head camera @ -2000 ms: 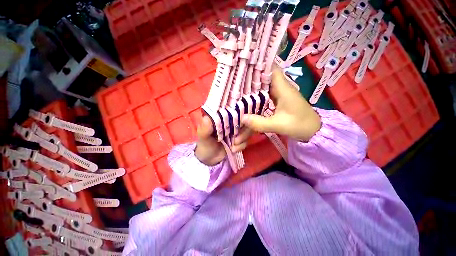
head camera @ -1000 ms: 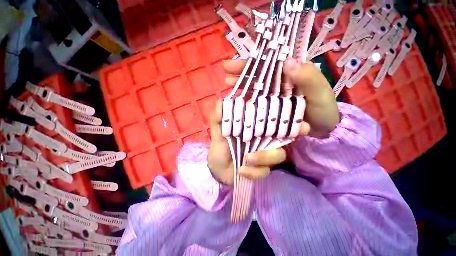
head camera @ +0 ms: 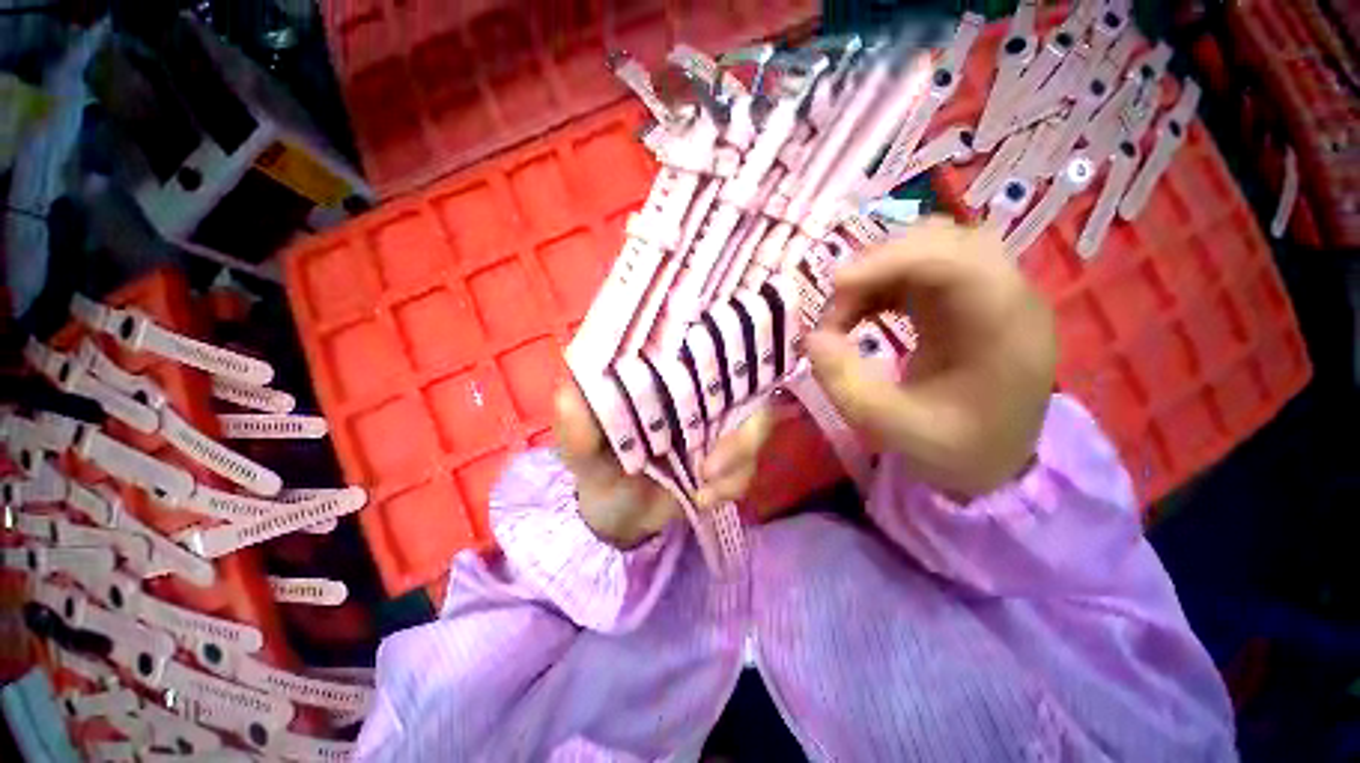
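A stack of smartwatches [head camera: 694, 380] with pale pink straps is held side by side above the red tray, cases edge-on with dark gaps between them. The straps fan up and away, with shiny buckles blurred at the top. My left hand [head camera: 619, 485] grips the stack from below and the left, its fingers partly hidden by the cases. My right hand [head camera: 962, 358] is blurred at the right end of the stack, thumb and fingers curled with their tips close to the last watch. Whether they pinch anything is unclear. A watch back with a dark disc [head camera: 870, 344] shows between them.
A red compartment tray [head camera: 433, 336] lies under the stack, another [head camera: 492, 90] behind it. Pink-strapped watches lie on a red tray [head camera: 1193, 343] at right and in a heap [head camera: 134, 507] at left. A white and dark box with a yellow label [head camera: 224, 164] stands upper left.
The stack has tilted and moved left and slightly down. My right hand has come away from wrapping its right side and now curls beside its end. My left hand has moved slightly left.
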